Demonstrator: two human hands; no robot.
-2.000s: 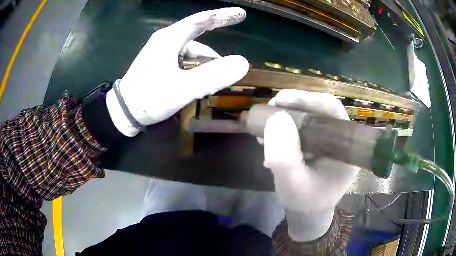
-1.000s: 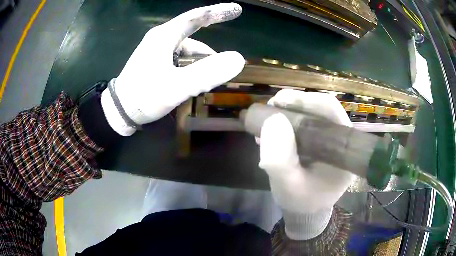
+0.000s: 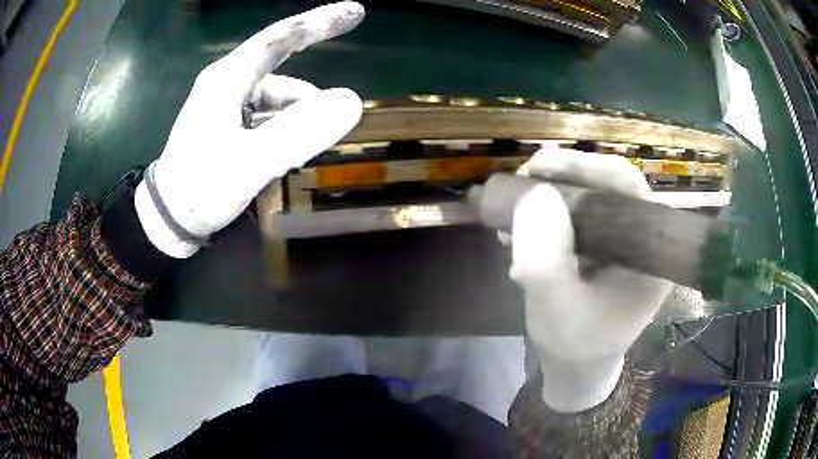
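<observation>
A long brass-coloured metal housing (image 3: 502, 122) stands on edge on the dark green mat, its slotted side facing me, with orange tape pieces (image 3: 350, 173) in the channel. My left hand (image 3: 242, 134), in a white glove, grips the housing's left end, index finger raised clear of it. My right hand (image 3: 583, 260), also gloved, holds a thick grey dispensing syringe (image 3: 628, 224), blurred. The syringe's front end points left at the slotted side. Its needle cannot be made out. A clear air hose (image 3: 794, 285) runs from its back end.
Another brass-coloured housing (image 3: 583, 16) lies at the back of the green mat (image 3: 404, 287). A white sheet (image 3: 740, 94) is at the right. A blue item (image 3: 695, 403) shows below right. A yellow floor line (image 3: 117, 412) is at the left.
The housing and my left hand now appear further left in the view. My right hand with the syringe appears a little further right, exposing more of the slotted side and tape.
</observation>
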